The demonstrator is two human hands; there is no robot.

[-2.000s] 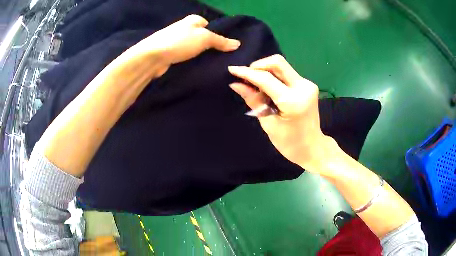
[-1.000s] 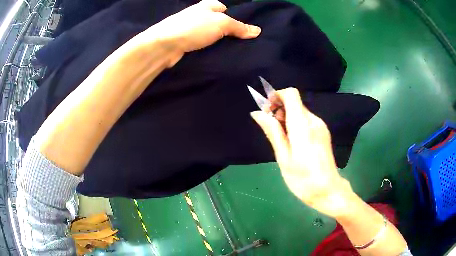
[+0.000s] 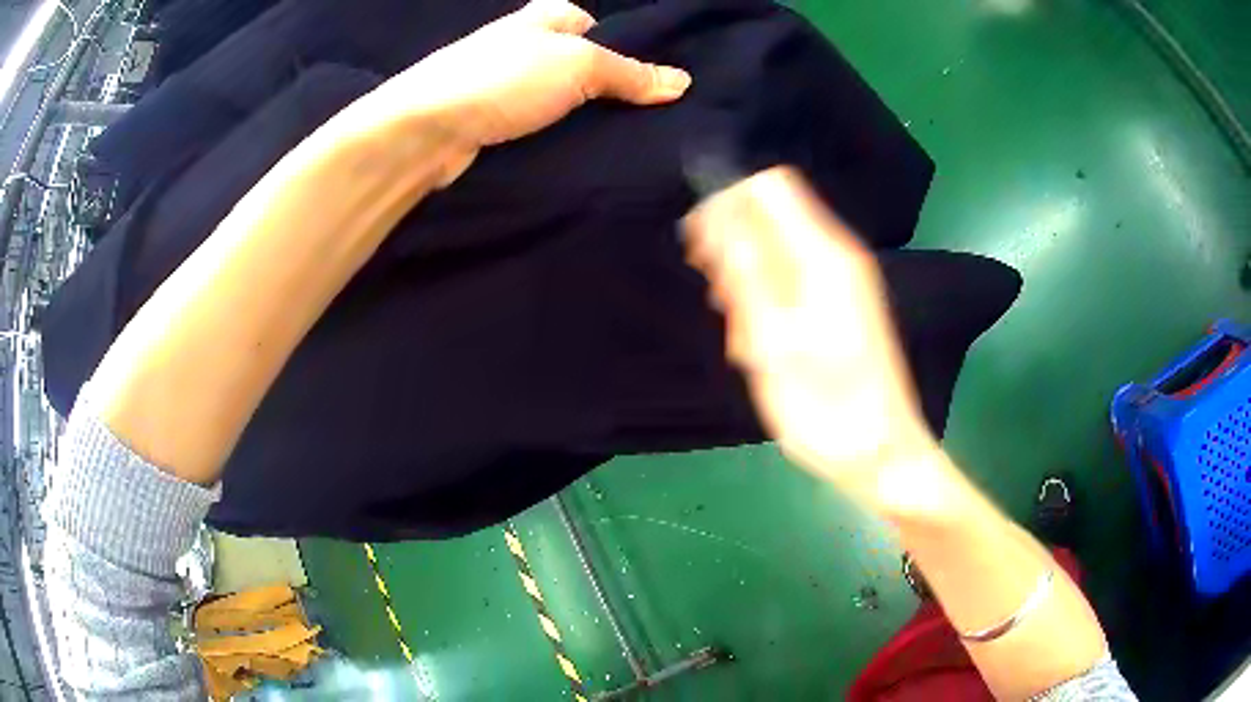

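A dark navy, almost black garment [image 3: 549,316] spreads across the middle of the head view. My left hand [image 3: 549,76] lies on its upper part, thumb out to the right; its fingers curl behind the cloth and hold it. My right hand [image 3: 796,309] is blurred over the right part of the garment. It holds the thread snips [image 3: 709,172], whose blades show as a grey blur pointing up and left. I cannot tell if the blades touch the cloth.
A blue plastic stool [image 3: 1207,460] stands on the green floor at the right. A metal rack leg [image 3: 679,669] and yellow-black floor lines [image 3: 535,590] show below. Orange-brown pieces [image 3: 254,634] lie at the lower left. Dark red cloth [image 3: 912,658] is at the bottom.
My right hand has turned and moved up a little with the snips over the last second. Over two seconds, my left hand has moved slightly up, and the garment's upper right part has spread right.
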